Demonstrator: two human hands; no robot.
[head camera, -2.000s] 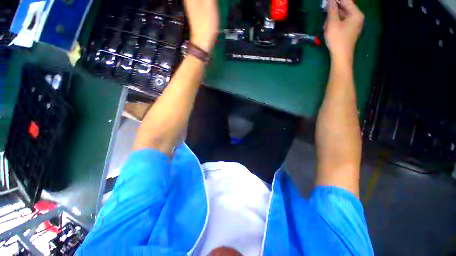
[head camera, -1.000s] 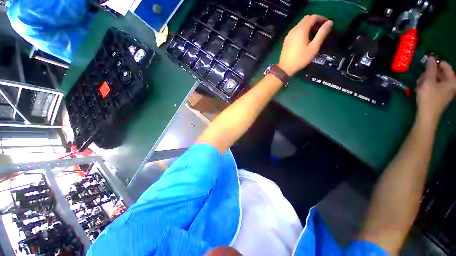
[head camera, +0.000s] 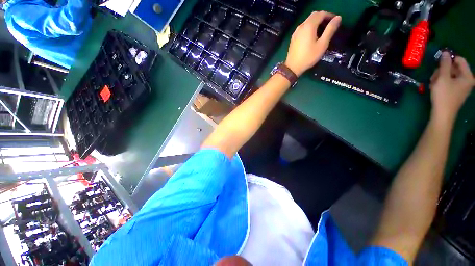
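The black fixture (head camera: 359, 87) with white lettering lies on the green bench at the upper right. Its toggle clamp with a thick red grip (head camera: 417, 45) is at the right rear, and a small side lever with a red tip (head camera: 411, 81) is at its right. My left hand (head camera: 308, 44) is at the fixture's left side, fingers curved and apart, with nothing visible in it. My right hand (head camera: 450, 83) is right of the fixture and pinches a small dark component (head camera: 445, 53) with a shiny part between its fingertips, above the bench.
A glossy black blister tray (head camera: 227, 44) lies left of the fixture, with a round piece in a near pocket. A second black tray stack (head camera: 112, 91) with an orange-red label is farther left. A blue box (head camera: 157, 11) is beyond. Racked parts are lower left; a person's blue sleeve is upper left.
The view has swung left, so fixture and hands sit farther right in the picture. My right hand still holds the small component. My left hand stays near the fixture's left side.
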